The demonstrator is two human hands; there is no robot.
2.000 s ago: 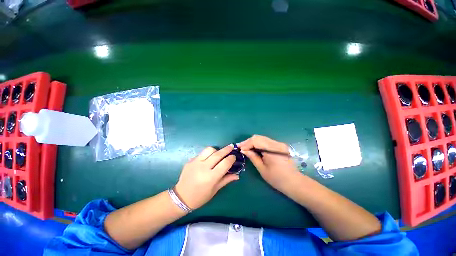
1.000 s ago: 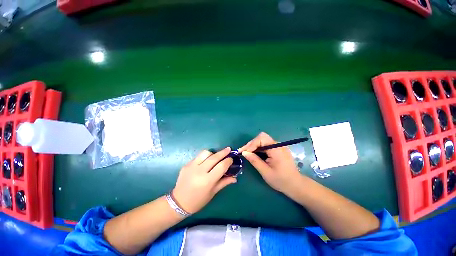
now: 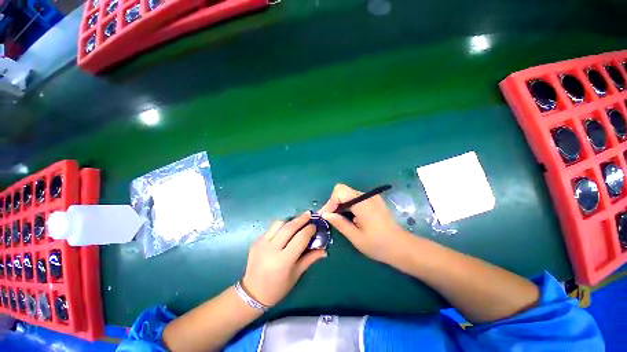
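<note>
My left hand (image 3: 280, 260) holds a round black glossy watch head (image 3: 320, 232) by its edge, low over the green bench. My right hand (image 3: 363, 221) holds a thin dark tool (image 3: 371, 194) like a pen, its rear end pointing up to the right. The right fingertips meet the upper edge of the watch head. The tool's working tip is hidden by the fingers, and part of the watch head is covered by my left fingers.
Red foam trays with round black units stand at left (image 3: 88, 254), right (image 3: 560, 199) and far left (image 3: 172, 31). A white bottle (image 3: 103, 225) lies beside a clear bag with white sheets (image 3: 180, 205). A white square (image 3: 456, 188) and clear scraps (image 3: 402, 202) lie at right.
The view has turned, so the far left tray shows more. The tool first lay flatter behind the right fingers and now tilts up more steeply. Both hands still hold the same things.
</note>
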